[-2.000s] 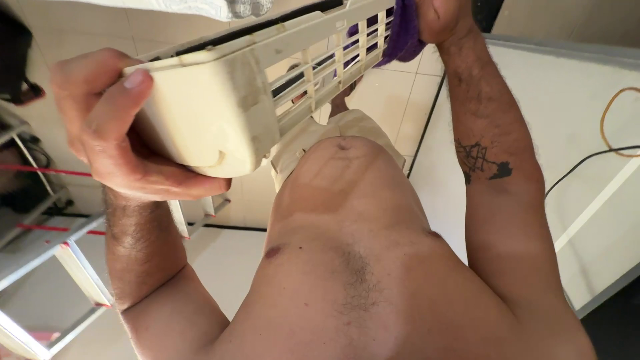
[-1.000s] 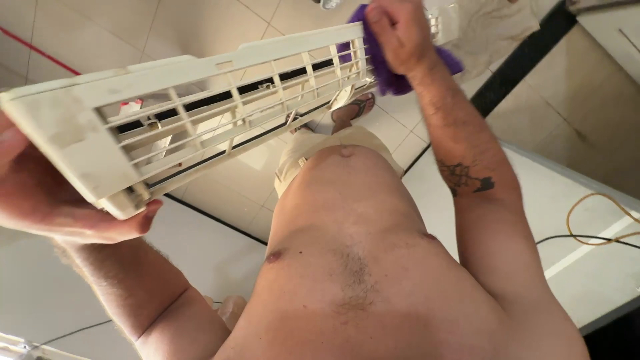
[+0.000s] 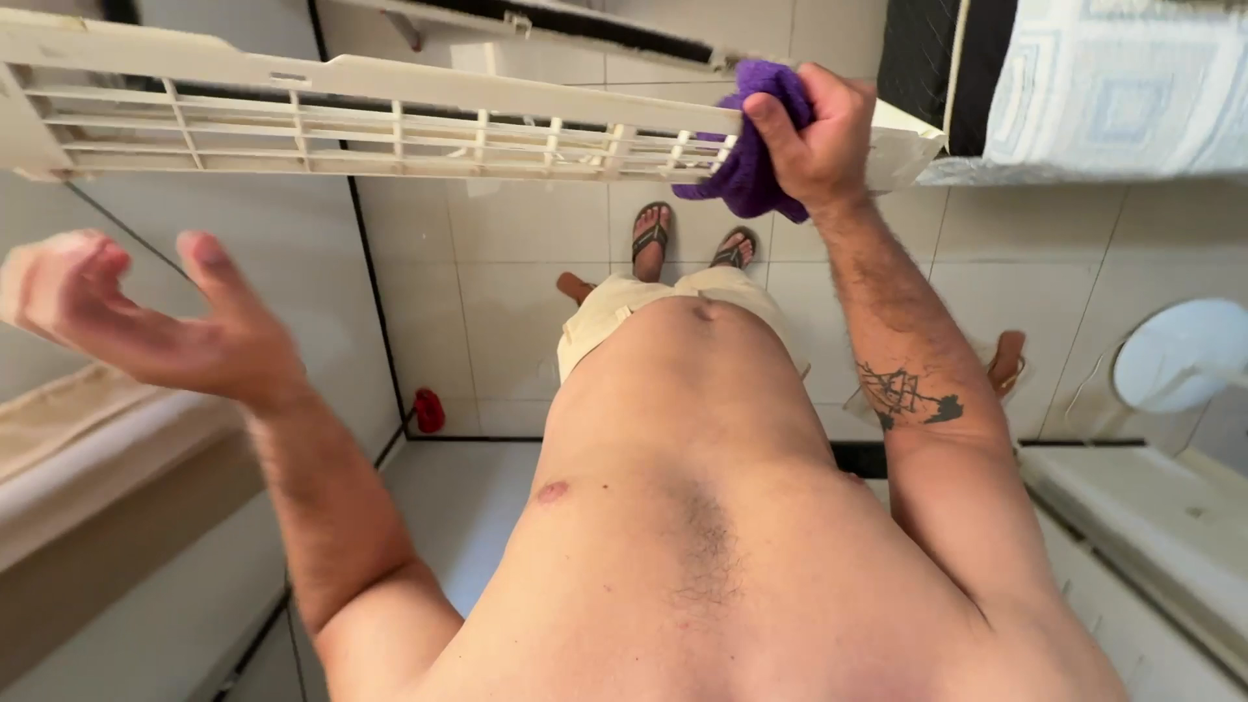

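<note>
An off-white plastic grille panel [image 3: 546, 105], with slats and cross bars, stretches across the upper left, its left end cut off by the view's edge. My right hand [image 3: 821, 136] grips a purple cloth [image 3: 749, 180] folded around the panel's right end. Below the panel's left part, my left hand [image 3: 156, 317] is raised, slightly blurred, with its fingers apart and nothing in it. It looks separate from the panel.
Behind the panel lies a long dark and cream part [image 3: 604, 34]. A mattress with a patterned cover [image 3: 1121, 88] is at upper right. On the tiled floor are a red object [image 3: 427, 411], loose brown sandals [image 3: 1007, 361] and a round pale object [image 3: 1185, 356].
My left hand has let go of the panel's left end, which it held in both earlier frames. My right hand keeps the cloth at the other end. The view has shifted considerably.
</note>
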